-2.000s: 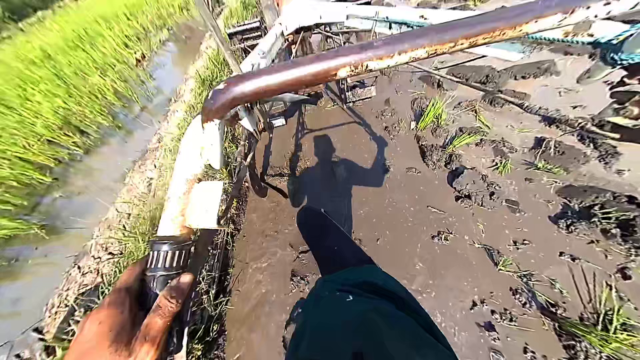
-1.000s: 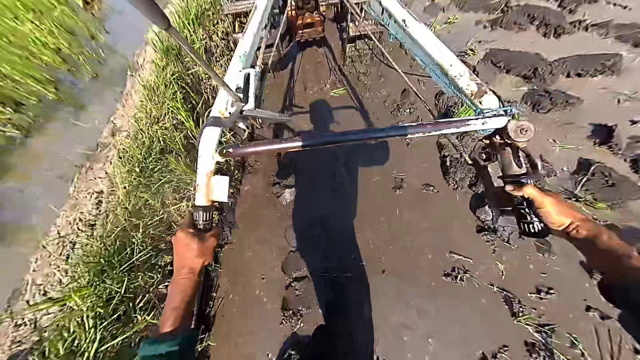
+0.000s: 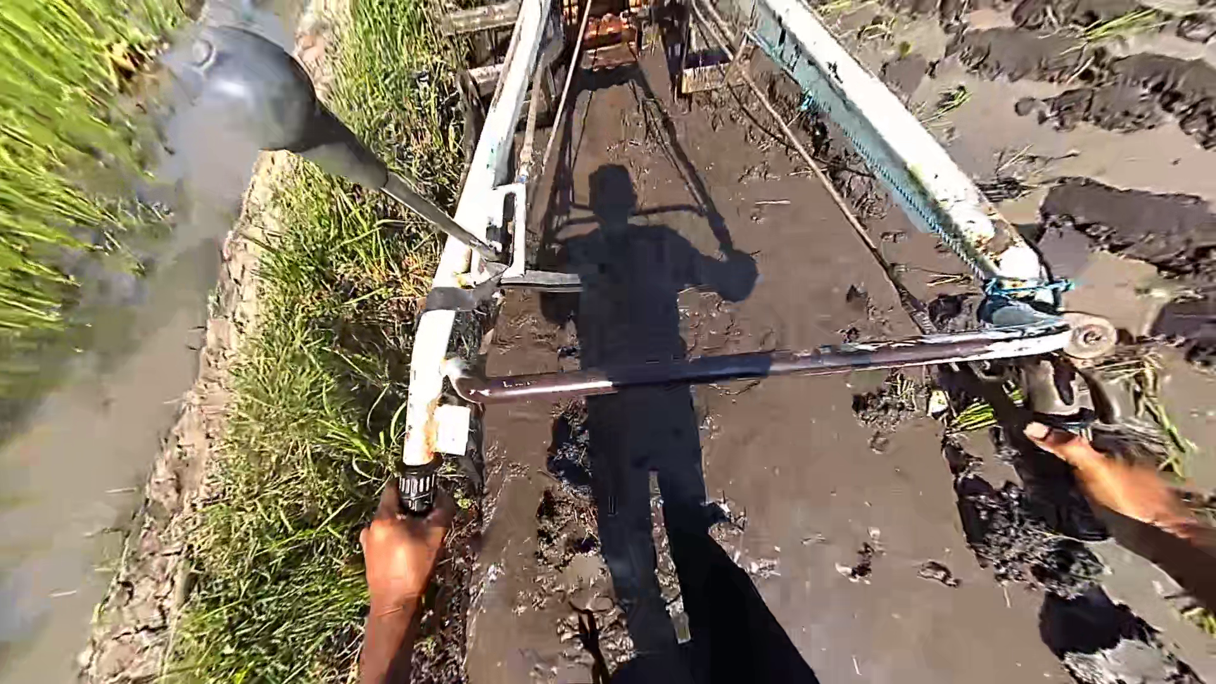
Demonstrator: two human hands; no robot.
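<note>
My left hand is closed around a black ribbed grip at the lower end of the left white handlebar of a walking tractor. A brown metal crossbar joins this bar to the right white handlebar, whose paint is chipped. Blue rope is tied near that bar's lower end. My right hand, partly blurred, lies over a dark handle grip below the crossbar's right end, thumb pointing inward; its fingers are mostly hidden. A grey lever with a rounded dark end rises from the left bar.
Wet mud lies between and behind the bars, with my shadow across it. A grassy bank runs close along the left side, beside a water channel and green plants. Churned mud clods lie at right. The machine's rusty body is ahead.
The view has swung strongly since the first frame, which showed only my left hand on its grip. My right hand appears from the second frame on, at the right handle.
</note>
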